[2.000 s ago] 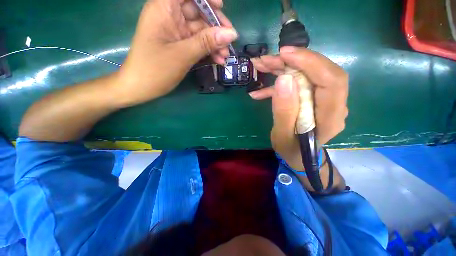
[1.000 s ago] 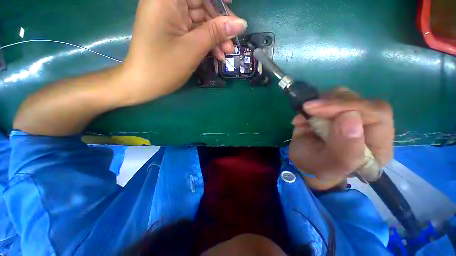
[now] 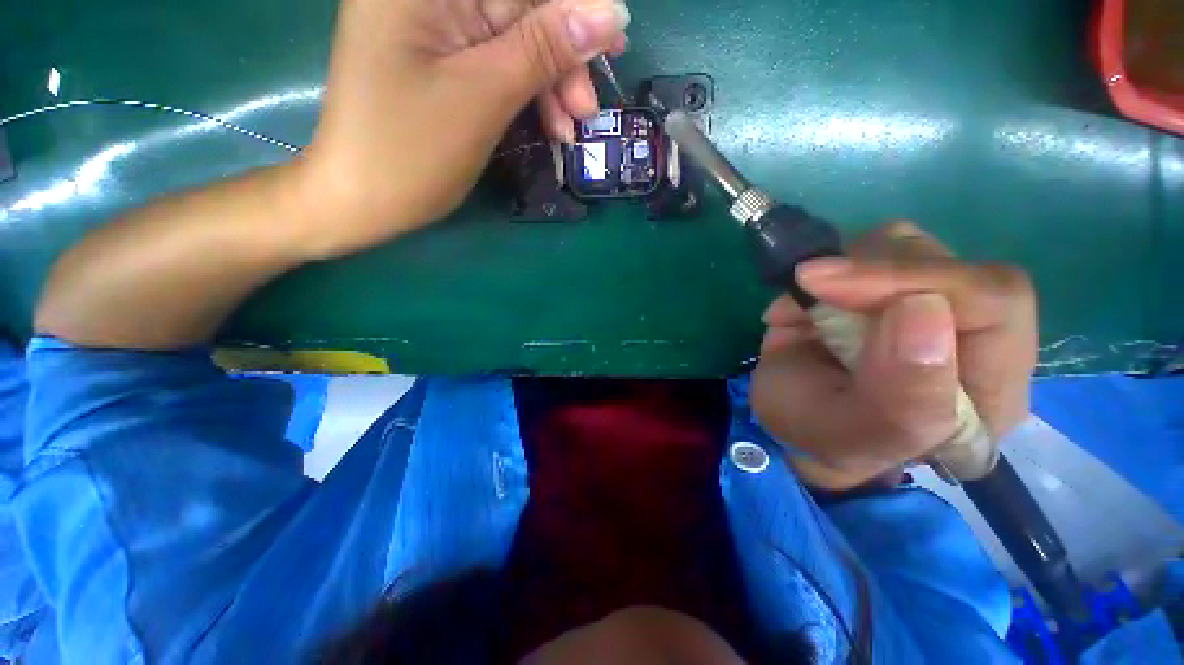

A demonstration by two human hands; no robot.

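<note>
A watch-like unit (image 3: 616, 156), a small rounded black square with white, blue and metallic bits inside, sits in a flat black fixture (image 3: 551, 201) on the green bench. My left hand (image 3: 481, 91) is above and left of the unit, shut on thin metal tweezers (image 3: 612, 78), mostly hidden by my fingers; their tip points at the unit's upper edge. My right hand (image 3: 902, 357) is shut on the taped grip of a soldering iron (image 3: 777, 238). The iron's metal tip is at the unit's upper right corner; whether it touches cannot be told.
Solder wire (image 3: 169, 109) runs across the green bench (image 3: 519, 299) from the left edge to behind my left hand, with a small white tag (image 3: 53, 82) near it. A red-orange tray (image 3: 1111, 65) is at the upper right. A yellow strip (image 3: 305, 360) lies on the front edge.
Since the oldest frame, the iron has swung from pointing away to pointing at the unit, and my right hand has moved right and nearer me. In the last second the tweezers shifted slightly right.
</note>
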